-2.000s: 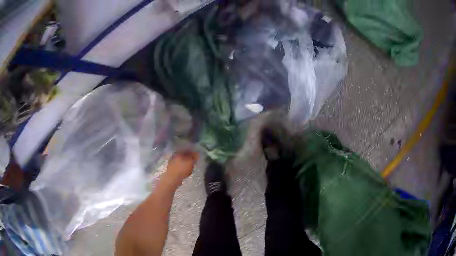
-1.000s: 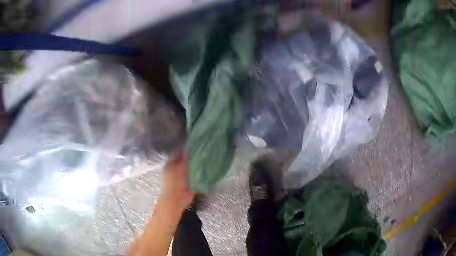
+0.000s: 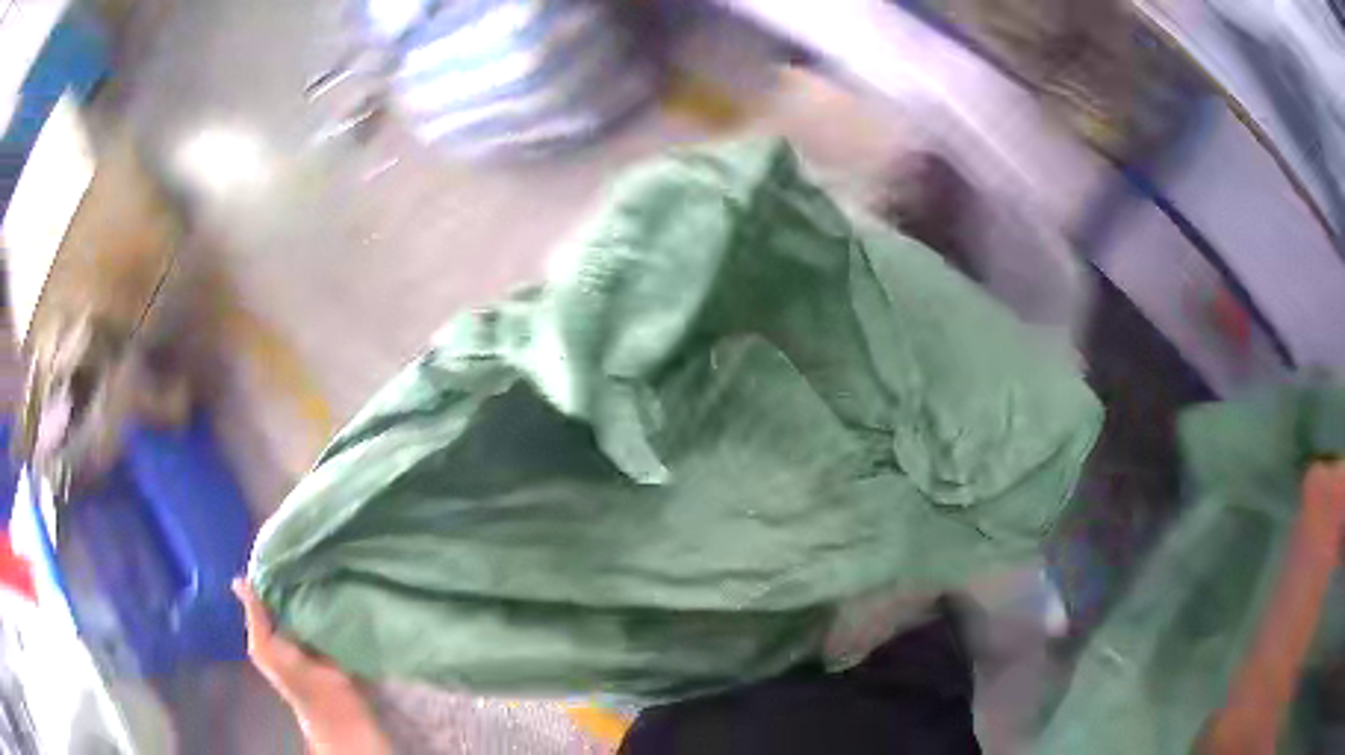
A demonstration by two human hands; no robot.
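A large, limp green woven sack [image 3: 708, 502] spreads across the middle of the view, crinkled and partly folded over, above my dark-clothed legs. My left hand [image 3: 288, 649] is at its lower left corner and grips its edge. My right hand [image 3: 1320, 494] is at the right edge of the picture, partly cut off and blurred. It holds the top of another length of green woven cloth [image 3: 1151, 664] that hangs beside my forearm. Whether this cloth joins the large sack cannot be told.
A blue plastic bin [image 3: 192, 516] stands at the left, below a blurred brown object [image 3: 111, 266]. A blue-and-white striped bundle [image 3: 516, 81] lies on the floor at the top. A long pale surface with a dark blue edge [image 3: 1003, 118] curves across the upper right.
The view has swung away from the clear bags on the floor. The green sack is raised and spread wide in front of me. My right hand has come into view with green cloth.
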